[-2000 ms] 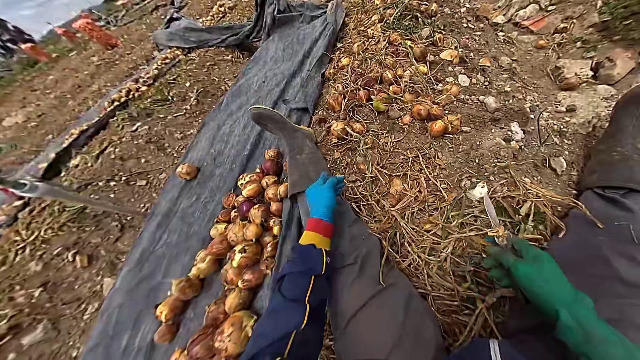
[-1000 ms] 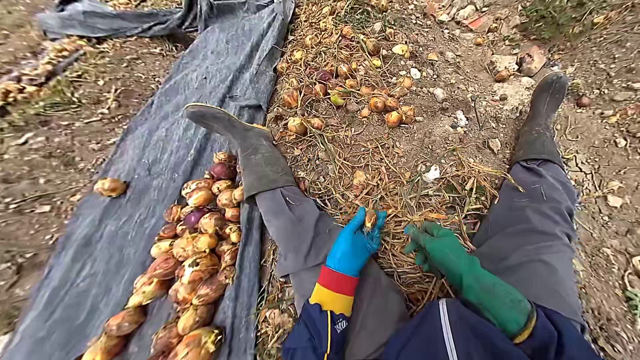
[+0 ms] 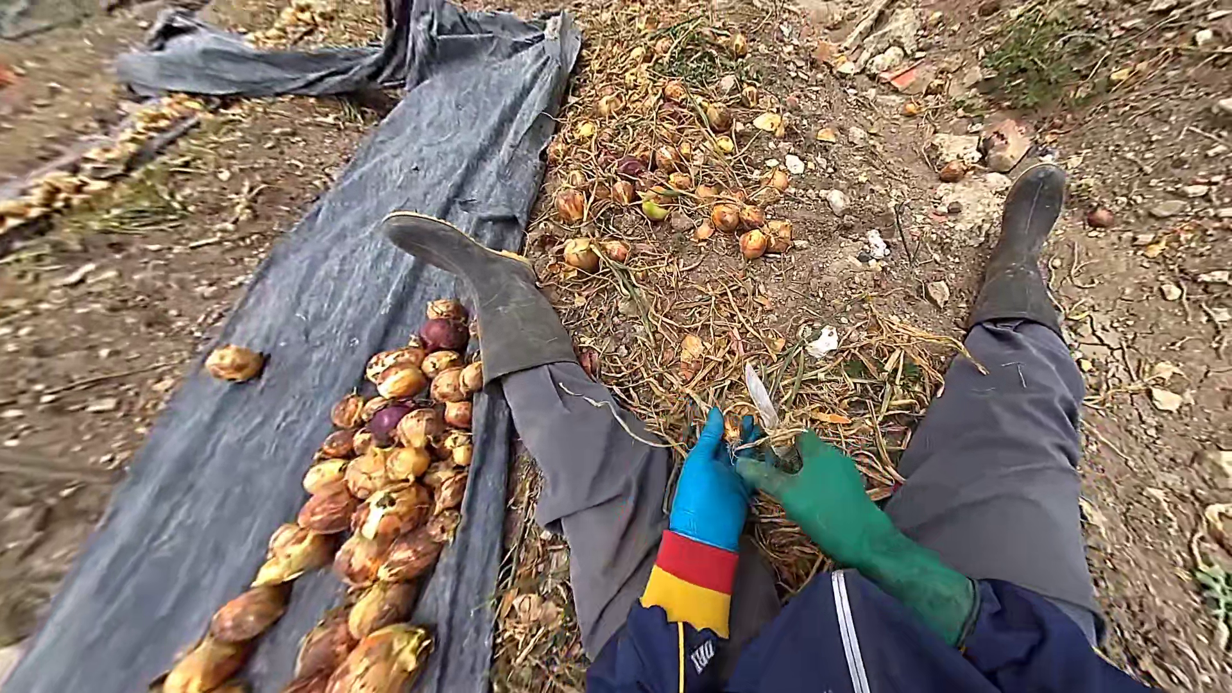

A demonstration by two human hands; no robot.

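Observation:
My left hand (image 3: 712, 486), in a blue glove, has its fingers curled around an onion (image 3: 733, 433) that shows only partly between them. Close against it, my right hand (image 3: 818, 491) in a green glove grips a knife, whose pale blade (image 3: 760, 395) points up and away from me. Thin dry stalks lie at the fingertips of both hands. Beneath and ahead of the hands is a heap of dry onion tops (image 3: 866, 385). The knife's handle is hidden by the green glove.
Trimmed-looking onions (image 3: 395, 510) are piled on a long grey fabric sheet (image 3: 318, 279) at the left, with a single onion (image 3: 233, 363) apart. More onions (image 3: 727, 217) with dry stalks lie on the soil ahead. My rubber boots (image 3: 515, 308) flank the heap; stones (image 3: 1006, 144) lie at the upper right.
The blue-gloved hand has moved off my left leg to between my legs, and the green-gloved hand has come in beside it. The knife blade, unclear one second ago, shows plainly now. The view has swung.

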